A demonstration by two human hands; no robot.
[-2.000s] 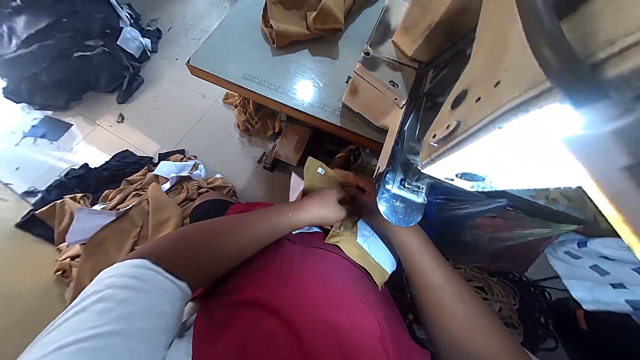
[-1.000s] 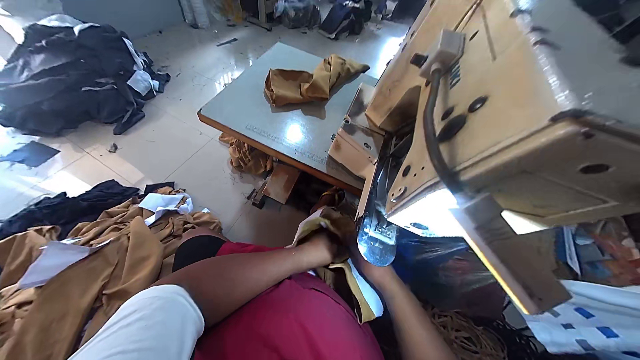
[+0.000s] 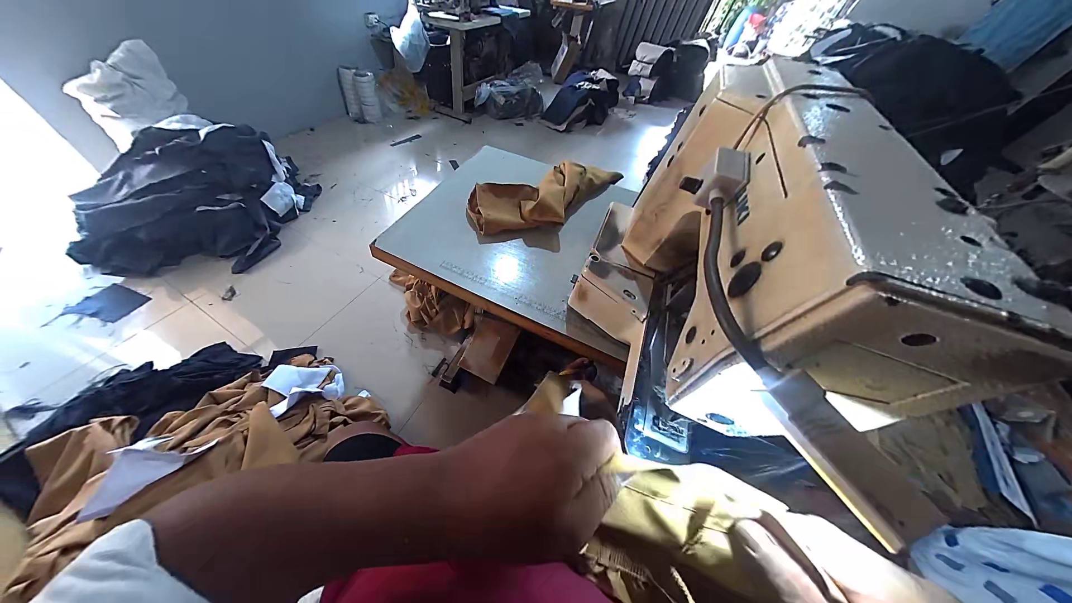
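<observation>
My left hand (image 3: 544,481) is closed on an edge of a tan fabric piece (image 3: 670,511), close below the sewing machine's arm. Strongly lit at the lower right, my right hand (image 3: 779,557) lies against the same fabric and partly under it; its fingers are mostly hidden. Over the hands stands a beige industrial sewing machine (image 3: 837,209) with a bright lamp under its head. Another tan cloth piece (image 3: 536,201) lies folded on the grey table top (image 3: 435,226).
Tan garments with white pieces (image 3: 268,427) are heaped at my left. A dark fabric pile (image 3: 184,193) lies on the tiled floor behind. A grey bar with a cable (image 3: 854,461) juts down near my right hand. A patterned white cloth (image 3: 997,561) is at lower right.
Both hands have come up from my lap with the tan fabric, and the right one has moved out to the right. The view has tilted up, showing more of the room.
</observation>
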